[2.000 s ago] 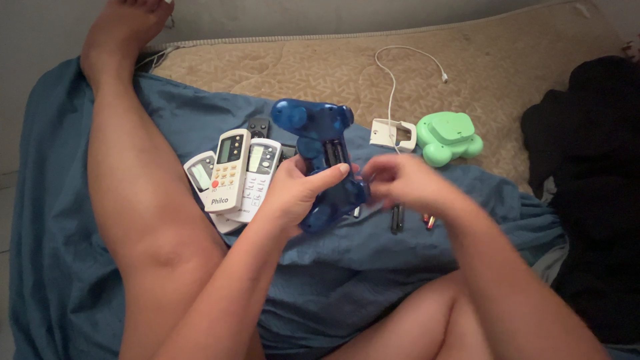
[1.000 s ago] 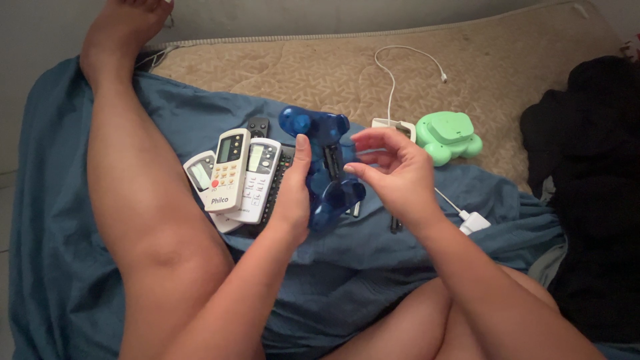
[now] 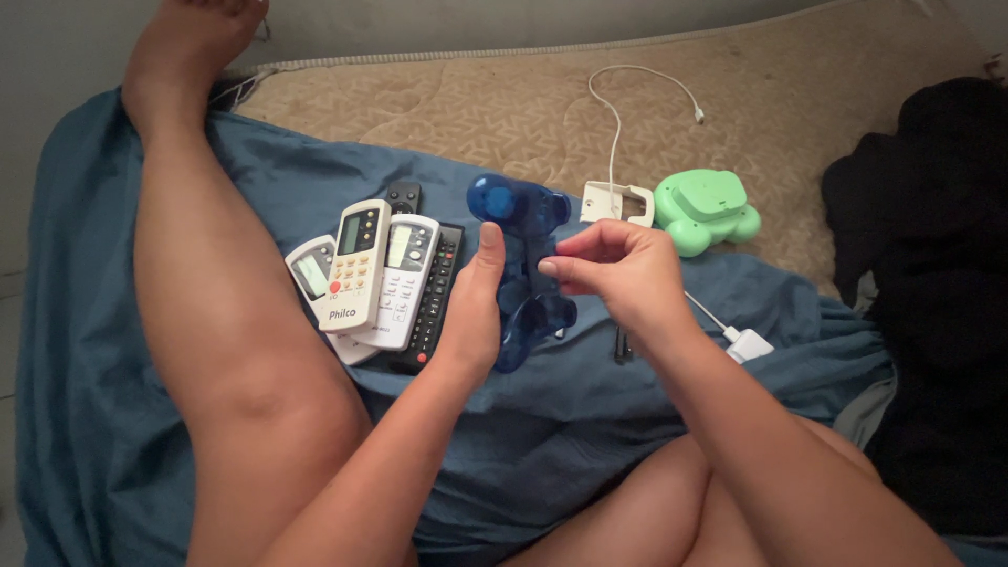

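Note:
A translucent blue game controller (image 3: pixel 524 268) is held upright on its side, its face tilted away, in my left hand (image 3: pixel 476 307), with the thumb along its near edge. The thumb and forefinger of my right hand (image 3: pixel 622 272) are pinched at the controller's right side, around its middle. Whether a small part sits between those fingertips cannot be seen. To the left lies a pile of remotes: a cream Philco remote (image 3: pixel 356 268) on top, a white remote (image 3: pixel 400 283) beside it and a black remote (image 3: pixel 433 307) partly beneath.
Beyond my right hand are a cream plastic holder (image 3: pixel 597 201), a light green plastic object (image 3: pixel 705 209) and a white cable (image 3: pixel 618 118). A white charger (image 3: pixel 748 345) and a small black object (image 3: pixel 622 346) lie on the blue cloth (image 3: pixel 535 441). Black fabric (image 3: pixel 929 276) is at the right.
My left hand has kept hold of the controller, which has turned. My right hand, apart from the controller's middle two seconds ago, is now at its right side with the fingers pinched.

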